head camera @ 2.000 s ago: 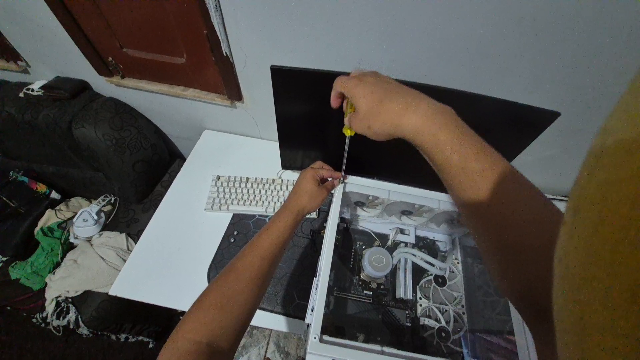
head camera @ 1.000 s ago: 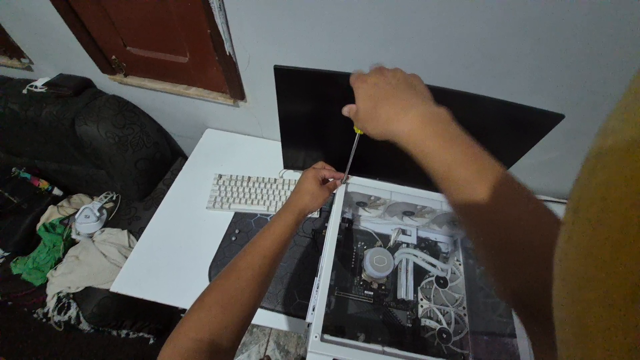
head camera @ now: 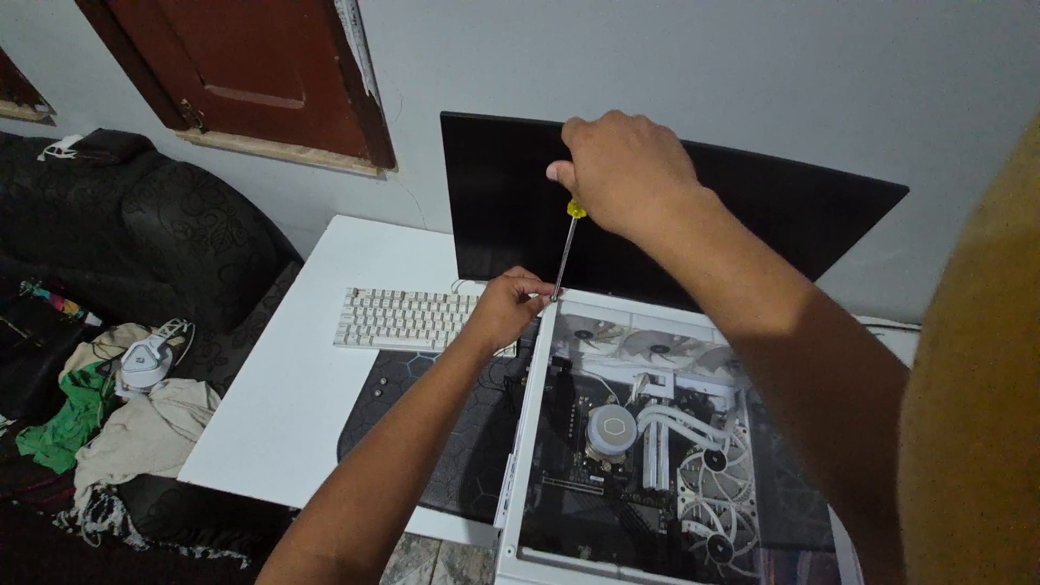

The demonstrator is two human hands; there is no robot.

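My right hand (head camera: 630,171) is closed around the yellow handle of a screwdriver (head camera: 566,252), held nearly upright with its tip down at the far left corner of a white computer case (head camera: 532,390). The fingertips of my left hand (head camera: 512,307) touch or nearly touch the shaft's lower end at that corner; whether they pinch a screw cannot be told. The case lies on its side under a glass panel. Through it show a round pump head (head camera: 611,431), pale tubes and several fans. Two small screws (head camera: 379,387) lie on the dark desk mat (head camera: 439,463).
A white keyboard (head camera: 402,319) lies on the white desk (head camera: 280,366), left of the case. Behind the case stands a black monitor (head camera: 508,203). Left of the desk, a dark sofa (head camera: 162,211) holds clothes (head camera: 154,431) and a white headset (head camera: 146,361).
My right hand has turned on the screwdriver handle, its fingers now folded over the top. The left hand and the case have stayed in place.
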